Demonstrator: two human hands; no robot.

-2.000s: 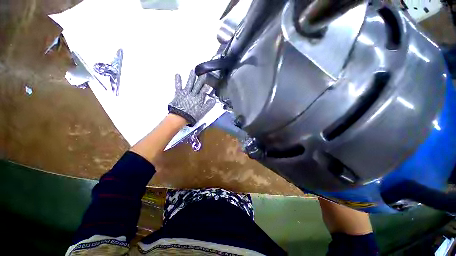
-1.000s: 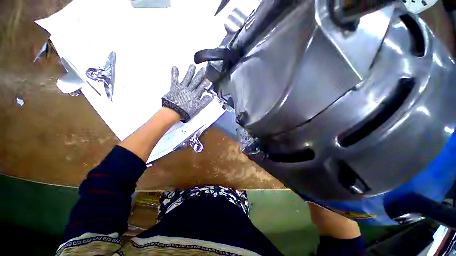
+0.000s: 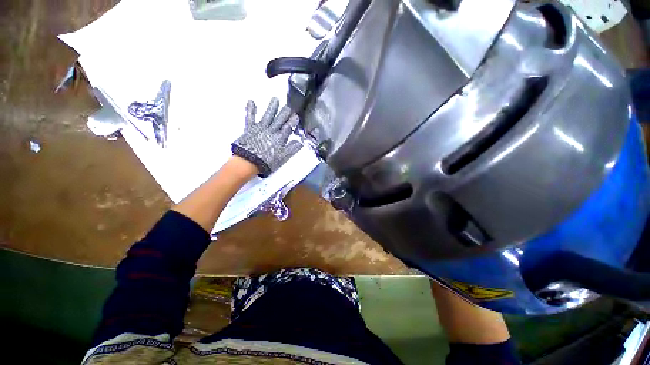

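The cloth cutting machine (image 3: 456,142), a large grey metal motor with a blue band, fills the right of the view and hides its own knife. The white fabric lay (image 3: 192,64) lies left of it. My left hand (image 3: 267,139), in a grey mesh glove, lies flat on the lay with fingers spread, close beside the machine. A silver clamp (image 3: 158,112) grips the lay's left edge. A second clamp (image 3: 276,205) is on the near edge of a white strip below my left hand. My right hand is hidden behind the motor; only its forearm shows below.
The brown table (image 3: 85,192) curves along its near edge, above a green floor. A small white scrap (image 3: 35,146) lies at the left. A pale block (image 3: 217,8) sits on the lay at the top. A white perforated thing (image 3: 600,13) is at the top right.
The machine's motor shifts right and then back left in the picture. My left hand stays spread on the lay, slightly left of where it was in the oldest frame.
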